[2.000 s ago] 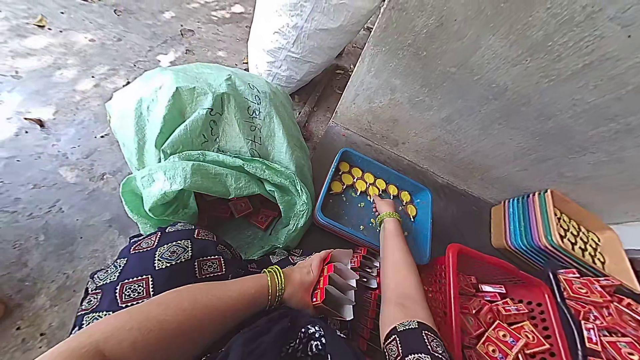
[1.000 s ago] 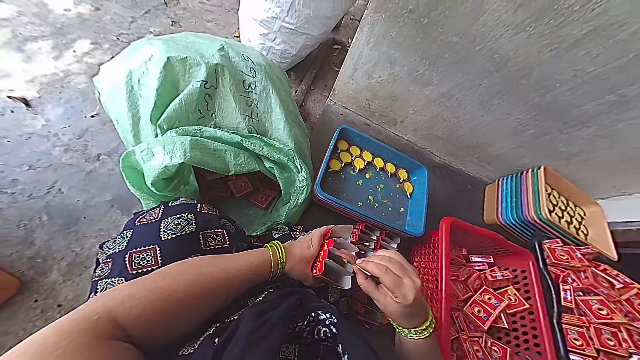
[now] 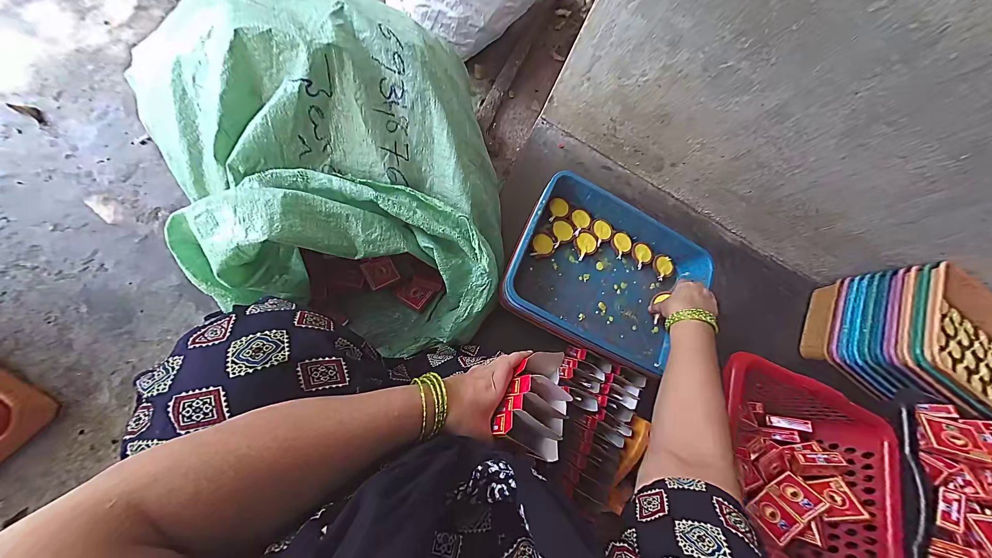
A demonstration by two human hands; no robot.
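Observation:
My left hand (image 3: 484,394) is closed around several small red cardboard boxes (image 3: 531,403) with their pale flaps standing up. Over the right end of a blue plastic tray (image 3: 535,221), my right hand (image 3: 686,298) has its fingertips on a round yellow-topped piece (image 3: 661,299) with a short pale tip. Several more such yellow pieces (image 3: 587,244) lie in the tray's upper part, and yellow crumbs are scattered on its bottom. Beside the held boxes, rows of red boxes with raised flaps (image 3: 601,395) stand close together, partly hidden below.
A green woven sack (image 3: 325,209) with handwriting holds red boxes (image 3: 380,273) at left. A red perforated basket (image 3: 868,465) of closed red boxes stands at lower right, near stacked colored trays (image 3: 876,333). A white sack (image 3: 465,19) and concrete wall (image 3: 783,116) are behind.
My right hand has moved from the boxes in my left hand up and right to the blue tray. My left hand still holds its boxes.

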